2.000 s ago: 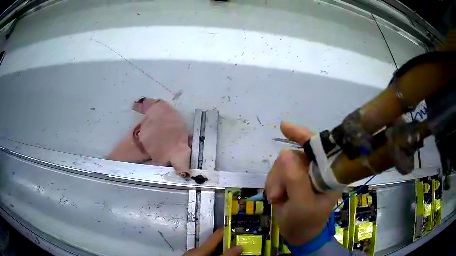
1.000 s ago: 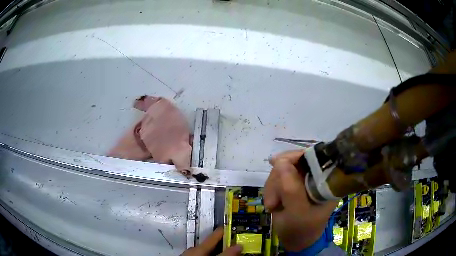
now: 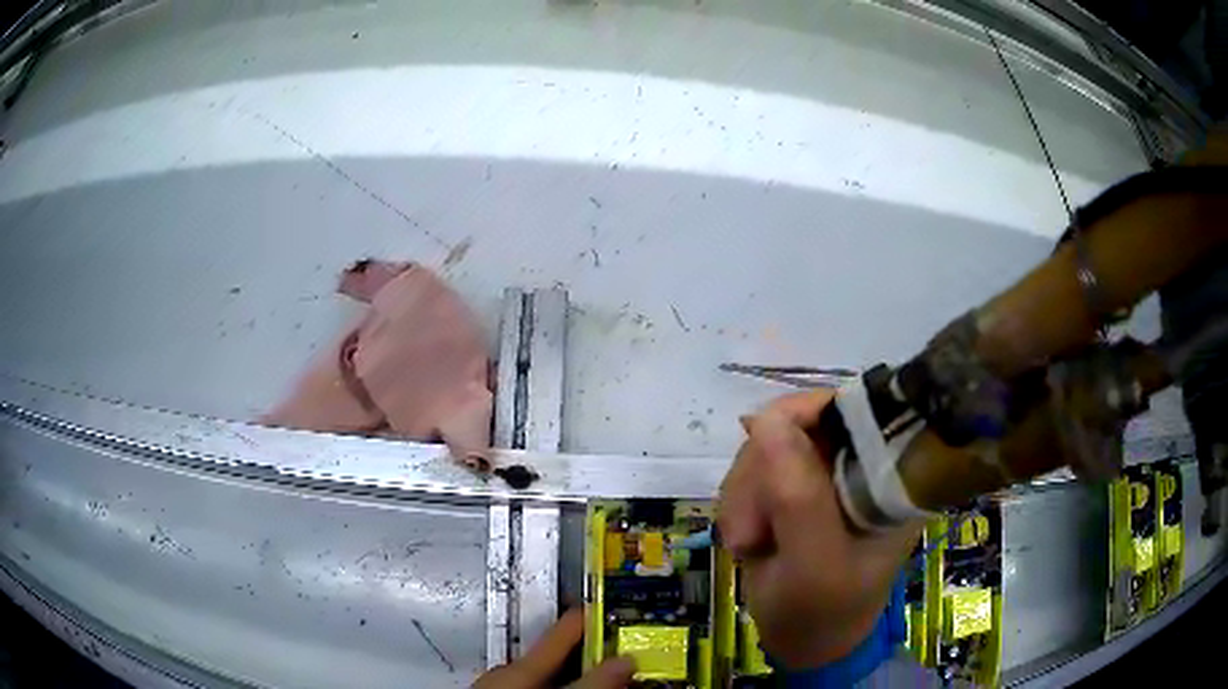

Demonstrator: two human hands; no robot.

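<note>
My right hand [image 3: 808,538], with a blue wrist strap [image 3: 855,662], is closed around the lower end of the tan-brown glue dispensing gun [image 3: 1024,390]. The gun's pale-blue nozzle [image 3: 692,540] points left over the far part of the leftmost power-supply board [image 3: 649,592], beside small orange-yellow blocks [image 3: 636,551]. My left hand [image 3: 559,662] is at the bottom edge, partly cut off, with its fingers at the board's left side and near the yellow transformer [image 3: 653,651]. Whether it grips the board is unclear.
A crumpled pink cloth [image 3: 418,357] lies left of a slotted metal bracket [image 3: 535,370] with a dark knob [image 3: 516,475] on the conveyor rail [image 3: 633,477]. Silver tweezers [image 3: 788,372] lie beyond my right hand. More boards [image 3: 970,592] stand to the right, some at the far right [image 3: 1145,545].
My right hand first drew back slightly toward me, uncovering the tweezers. The nozzle, hidden one second ago, shows again over the board. The whole view has shifted slightly, so bench things appear further left.
</note>
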